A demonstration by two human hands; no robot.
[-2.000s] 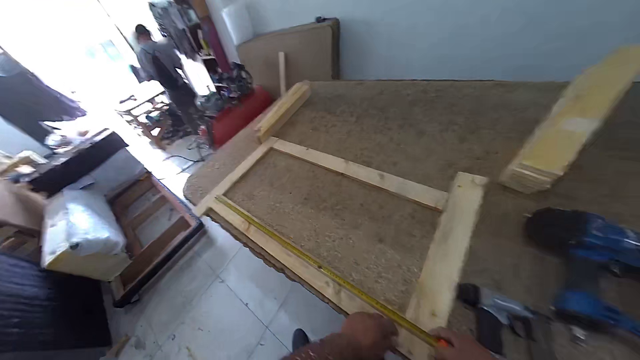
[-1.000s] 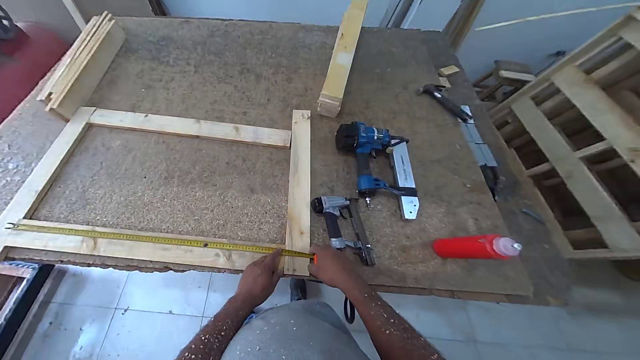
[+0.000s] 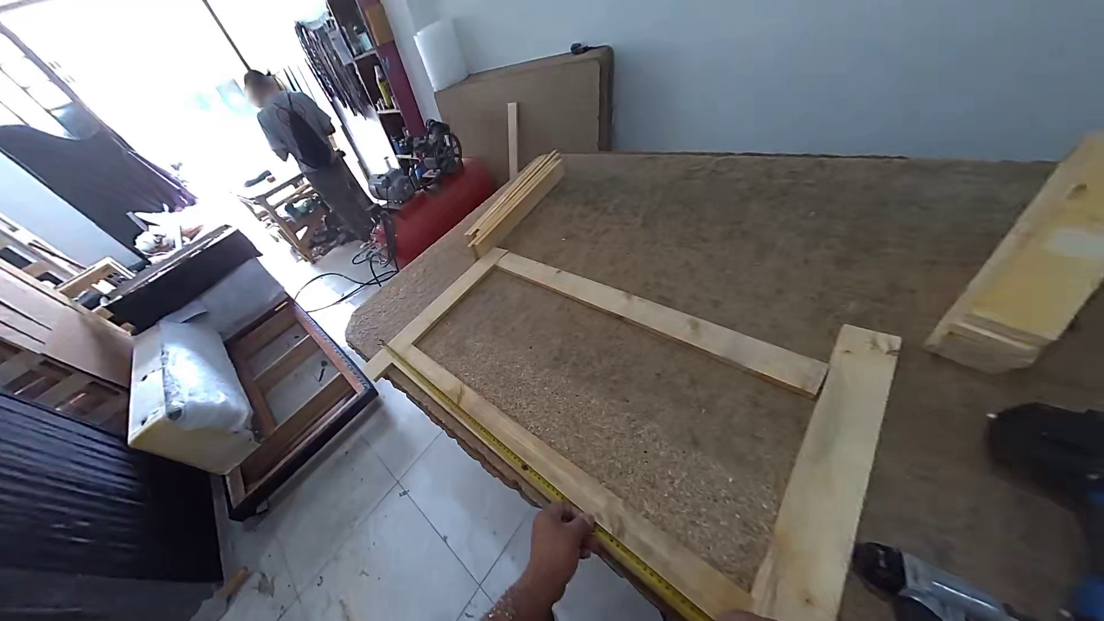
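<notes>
Four wooden boards form a rectangular frame on the worktable; its near board (image 3: 517, 440) runs along the table edge. A yellow tape measure blade (image 3: 483, 431) lies extended along that board. My left hand (image 3: 561, 539) pinches the blade and the board's edge about midway along. Only a sliver of my right hand (image 3: 743, 616) shows at the bottom edge, by the corner with the right board (image 3: 828, 474); what it holds is hidden.
Stacked slats (image 3: 517, 203) lie beyond the far left corner, thicker lumber (image 3: 1026, 285) at right. Two nail guns, one silver (image 3: 923, 586) and one dark blue (image 3: 1048, 448), sit at lower right. A person (image 3: 302, 147) stands beyond the red compressor (image 3: 444, 211). Furniture frames (image 3: 302, 405) occupy the left floor.
My left hand has moved left along the near board, away from the right corner where both hands were together. The view has swung back left.
</notes>
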